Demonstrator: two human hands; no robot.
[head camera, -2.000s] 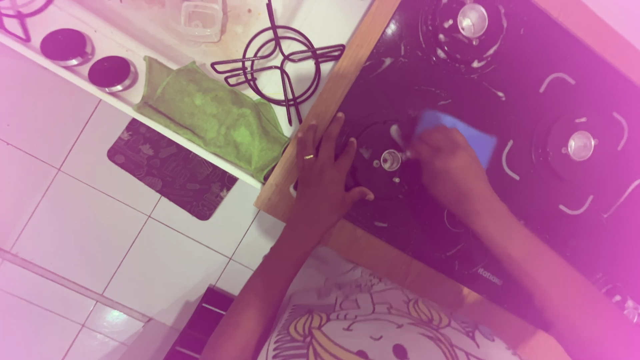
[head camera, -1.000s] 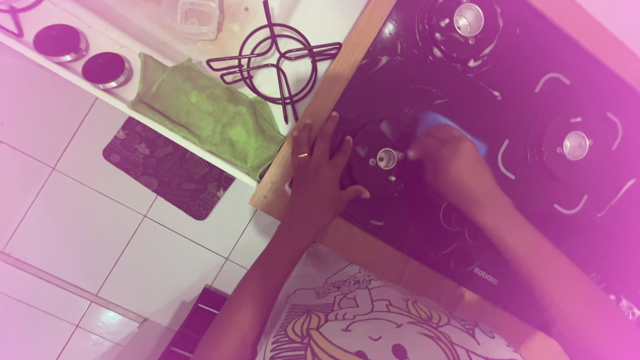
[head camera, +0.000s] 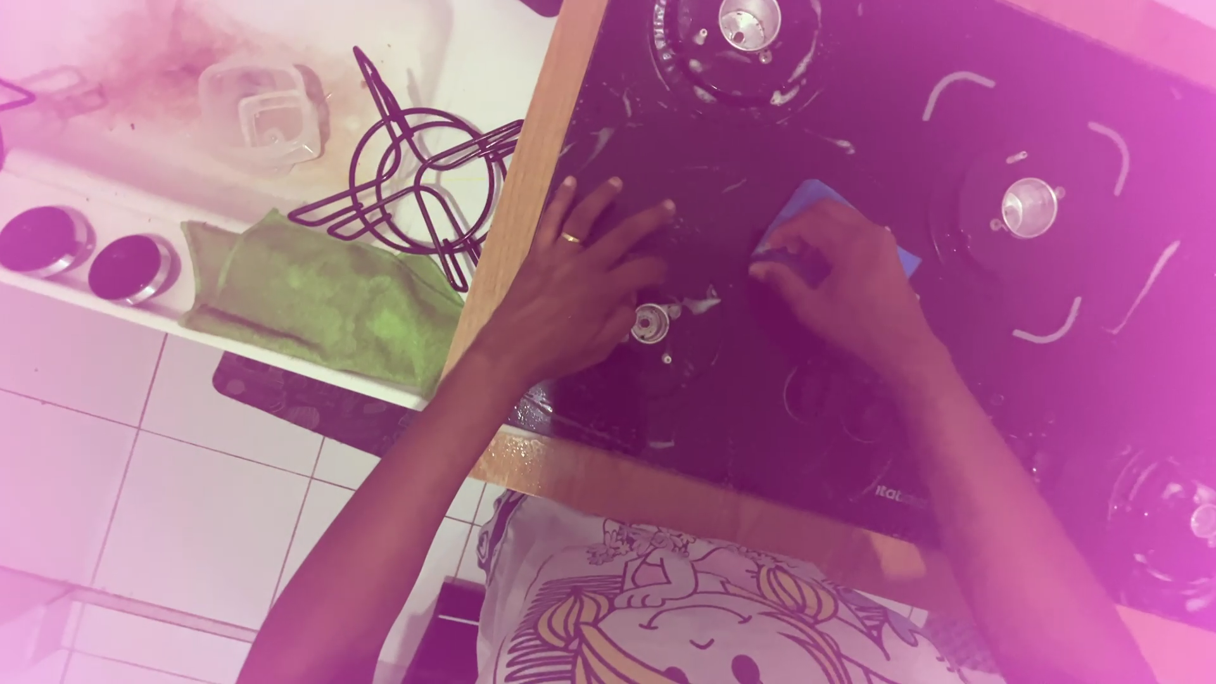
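Observation:
My right hand (head camera: 845, 275) grips a blue cloth or sponge (head camera: 809, 196) against the black glass cooktop (head camera: 741, 408); the fingers hide much of it. My left hand (head camera: 594, 285), with a ring on one finger, lies with fingers spread on the left part of the cooktop, holding nothing. Just beside it is a small bare burner base (head camera: 651, 324). Other bare burner bases show at the top (head camera: 750, 21) and at the right (head camera: 1029, 208). Whitish streaks mark the glass around them.
A wooden edge (head camera: 541, 142) frames the cooktop. To its left, a white surface holds a black wire pan support (head camera: 427, 176), a green cloth (head camera: 323, 294), a clear plastic container (head camera: 261, 114) and black knobs (head camera: 133, 269). A dark mat (head camera: 304, 404) lies on the tiled floor.
My left hand has moved up and away from the wooden front corner, further onto the glass. My right hand, still on the blue piece, has shifted slightly away from the small left burner base.

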